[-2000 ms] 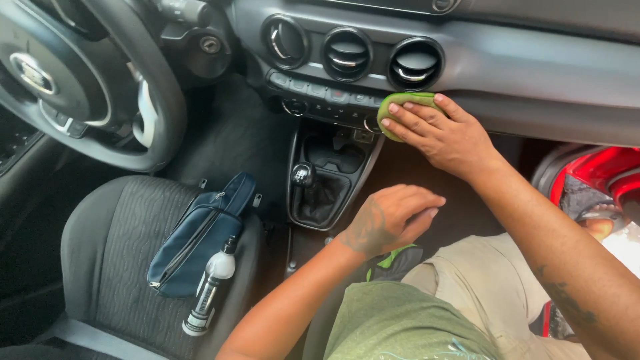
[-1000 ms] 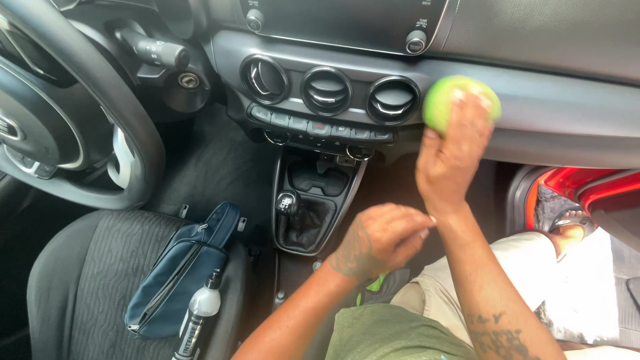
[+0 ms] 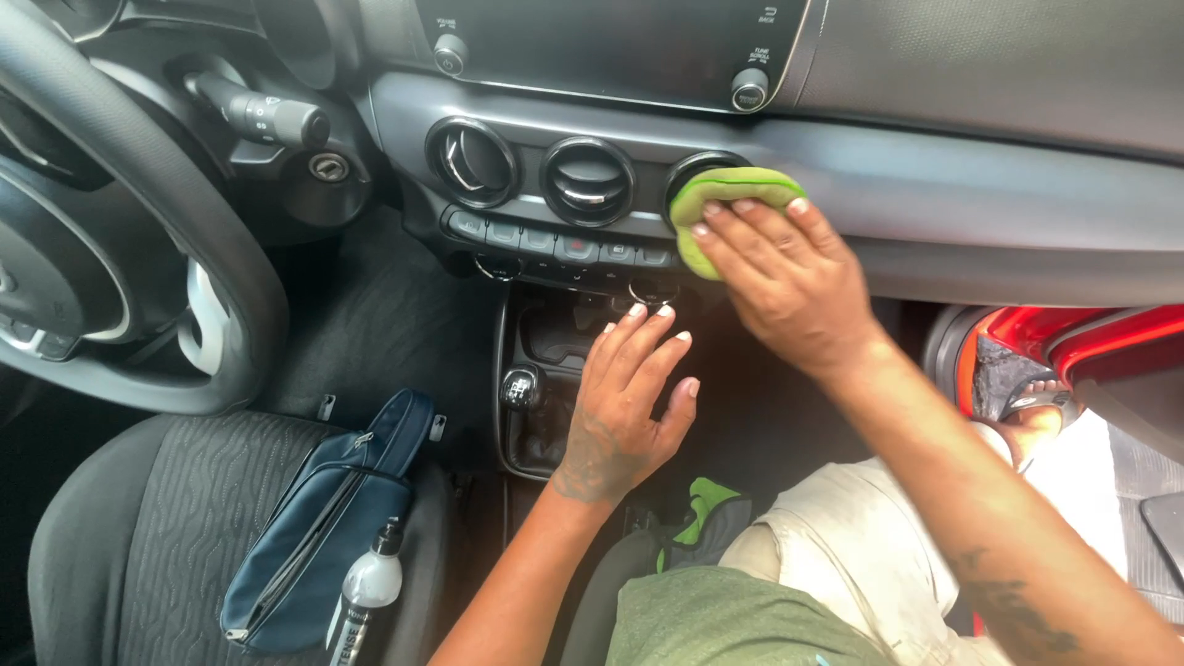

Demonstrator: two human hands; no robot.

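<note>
My right hand (image 3: 795,277) presses a round green applicator pad (image 3: 731,190) over the right-hand round air vent of the car's dashboard, its fingers spread on the pad. Lower and to the left, my left hand (image 3: 634,398) hovers over the centre console with fingers apart and nothing in it; its fingertips are near a climate control knob (image 3: 653,292). The middle air vent (image 3: 587,180) and the left air vent (image 3: 472,162) are uncovered. Below them runs a row of buttons (image 3: 575,248).
The steering wheel (image 3: 231,277) and a control stalk (image 3: 268,116) are at left. A blue zipped bag (image 3: 314,536) and a spray bottle (image 3: 370,583) lie on the seat (image 3: 92,546). The gear lever (image 3: 522,387) stands beside my left hand. A touchscreen (image 3: 610,46) is above the vents.
My right hand has moved the green pad from the dashboard trim right of the vents down and left onto the right vent. The fingers of my left hand, curled before, are now extended towards the console.
</note>
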